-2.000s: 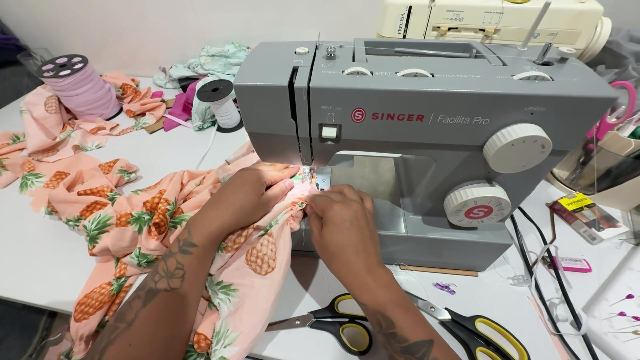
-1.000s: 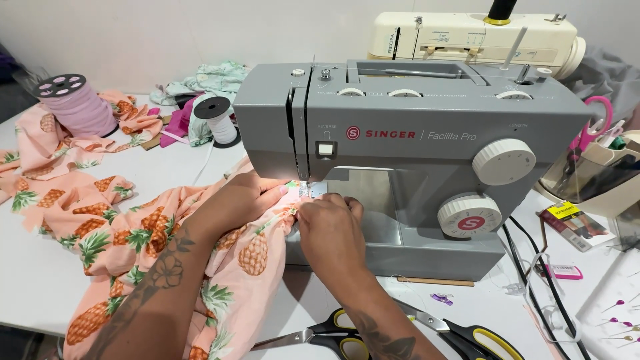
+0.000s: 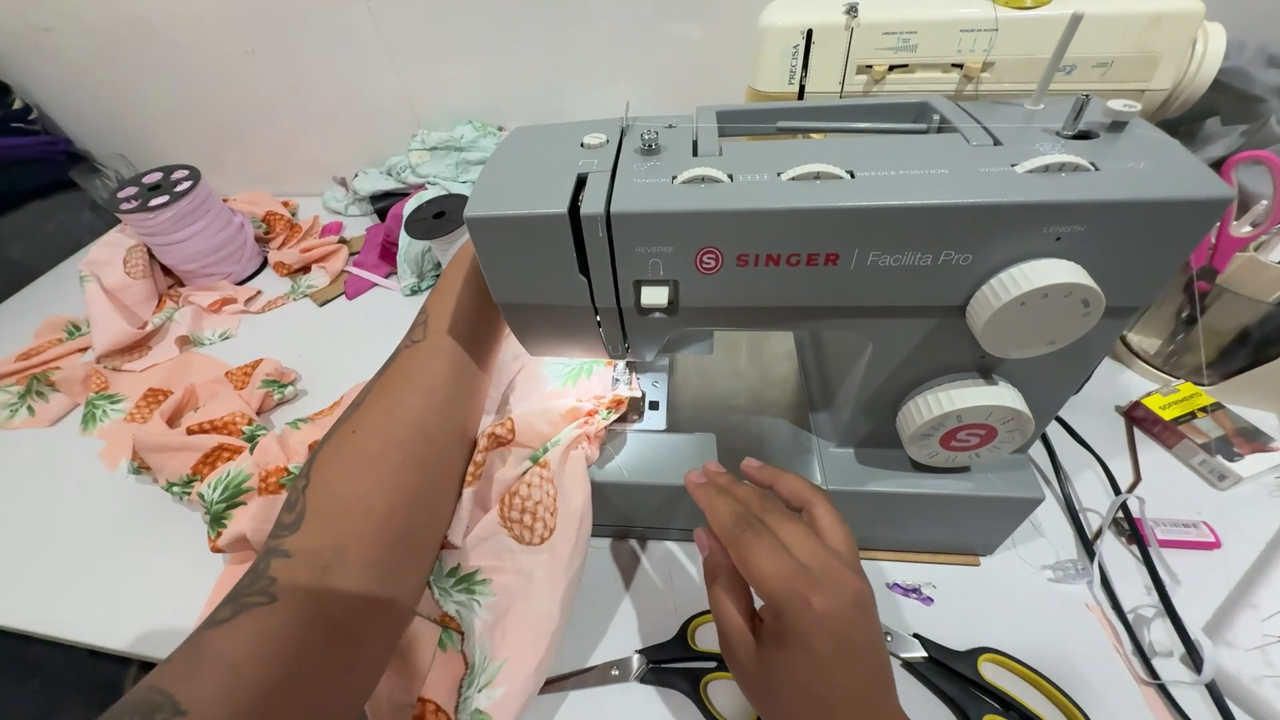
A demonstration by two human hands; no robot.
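Observation:
The pineapple-print peach fabric [image 3: 540, 450] lies under the presser foot [image 3: 622, 375] of a grey Singer sewing machine [image 3: 850, 220], with its gathered edge by the needle plate [image 3: 655, 400]. My left forearm [image 3: 390, 450] reaches across the fabric and up behind the left end of the machine, which hides my left hand. In front of the machine's bed, my right hand [image 3: 790, 570] is raised with its fingers a little apart and nothing in it, clear of the fabric. The machine's lamp lights the stitching area.
Black-and-yellow scissors [image 3: 690, 655] lie below the machine, and another pair [image 3: 980, 680] is right of my right hand. A pink ribbon spool [image 3: 190, 225] and a white spool [image 3: 436, 220] stand at left. Dark cables [image 3: 1110, 540] run at right. A cream sewing machine [image 3: 990, 50] stands behind.
My left hand has left the fabric near the needle and gone behind the machine's head. My right hand has let go of the fabric and moved back toward me, to the right.

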